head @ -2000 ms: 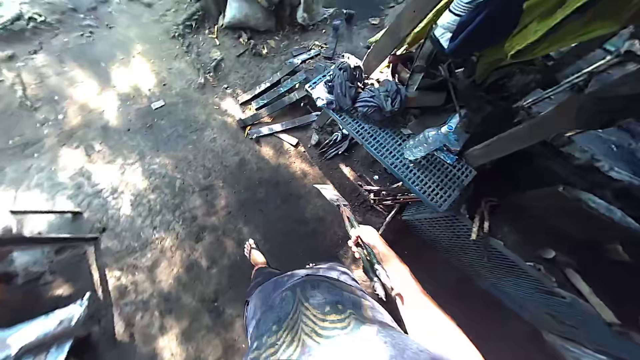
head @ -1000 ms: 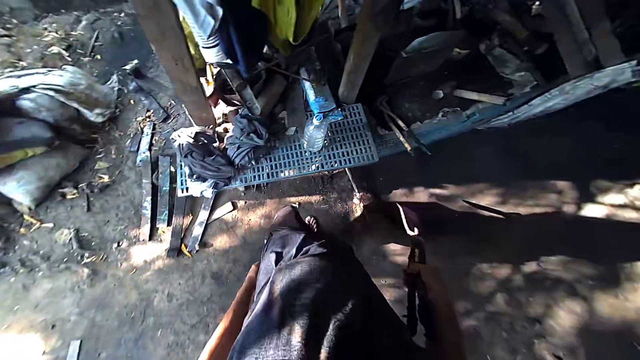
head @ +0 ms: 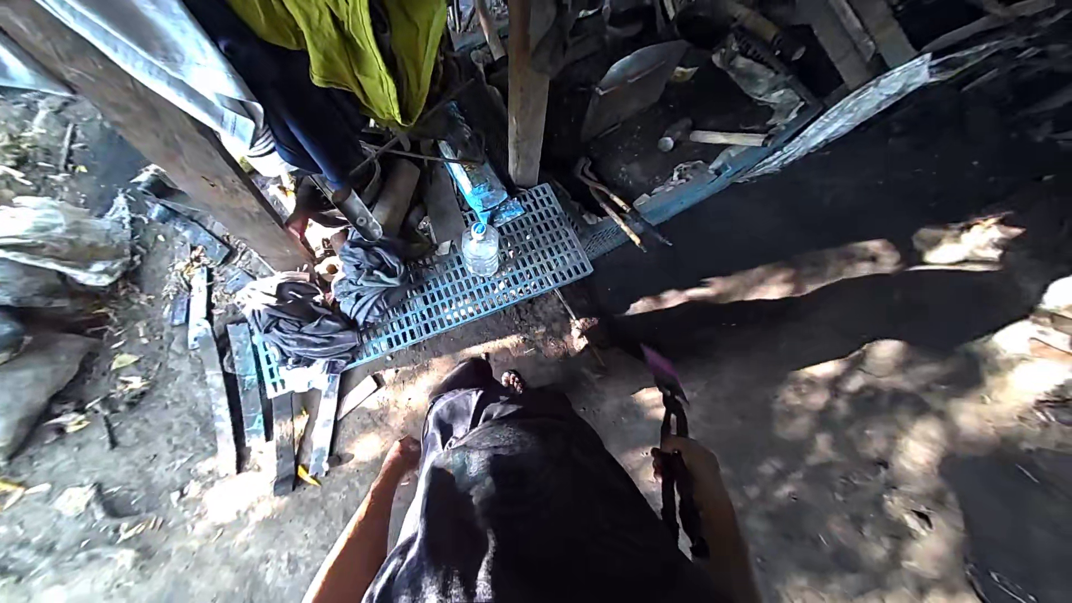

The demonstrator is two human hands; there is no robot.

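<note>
My right hand (head: 688, 461), at the lower right, is closed around the dark handles of long metal tongs (head: 672, 410). At their far end is a flat piece of metal (head: 663, 368) with a purplish glint; whether the tongs grip it is hard to tell. My left hand (head: 404, 455) hangs beside my left thigh, its fingers curled; nothing shows in it. Ahead of my feet a blue plastic grate (head: 452, 303) bears a clear plastic bottle (head: 480, 249), a blue plastic packet (head: 481, 186) and dark crumpled cloths (head: 301, 322).
Flat metal bars (head: 244, 381) lie on the ground at the left, near filled sacks (head: 59, 243). A slanted wooden post (head: 151, 134) and an upright wooden post (head: 528, 100) stand ahead, with a yellow-green cloth (head: 360, 50) hanging between them. Bent rods (head: 615, 205) lean right of the grate.
The view has swung right strongly. My left hand, not visible two seconds ago, now shows by my left thigh. My right hand still holds the tongs, now on my right side.
</note>
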